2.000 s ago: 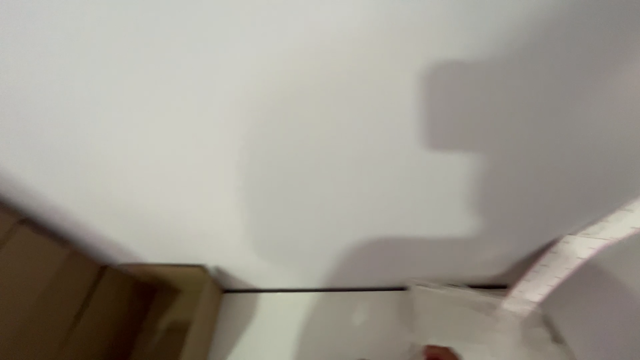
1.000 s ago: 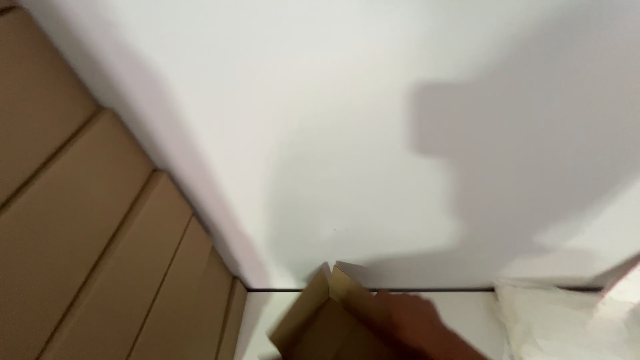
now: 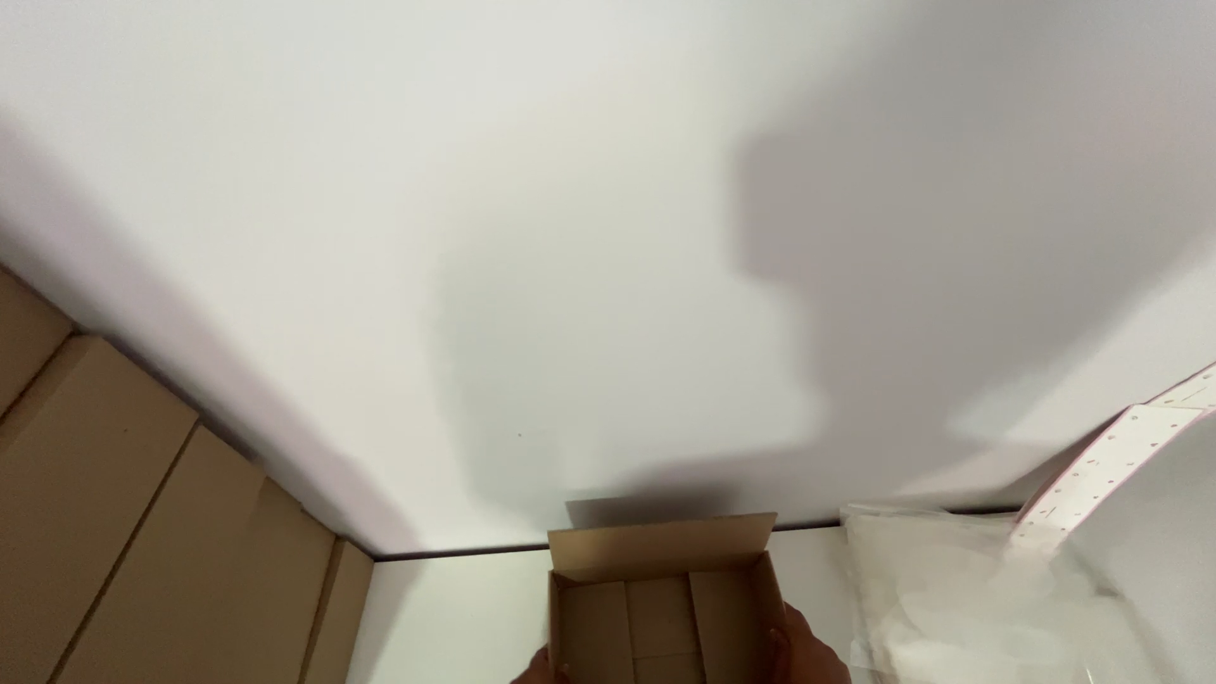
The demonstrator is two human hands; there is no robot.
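An open cardboard box [image 3: 660, 622] is at the bottom centre of the head view, its far flap standing up and its inside bare. My left hand [image 3: 537, 669] grips its left side, only partly in view at the lower edge. Around the box's right wall my right hand [image 3: 807, 651] is closed, with the fingers partly hidden by the cardboard. The near part of the box is cut off by the frame.
Stacked cardboard boxes [image 3: 171, 513] line the left side. Translucent plastic bags [image 3: 959, 598] lie at the right, with a strip of printed labels [image 3: 1102, 465] above them. A white wall [image 3: 570, 285] rises behind the white tabletop [image 3: 446, 608].
One second ago the box was tilted, with a hand at its right; now it faces me squarely between both hands, its far flap up. The view has shifted.
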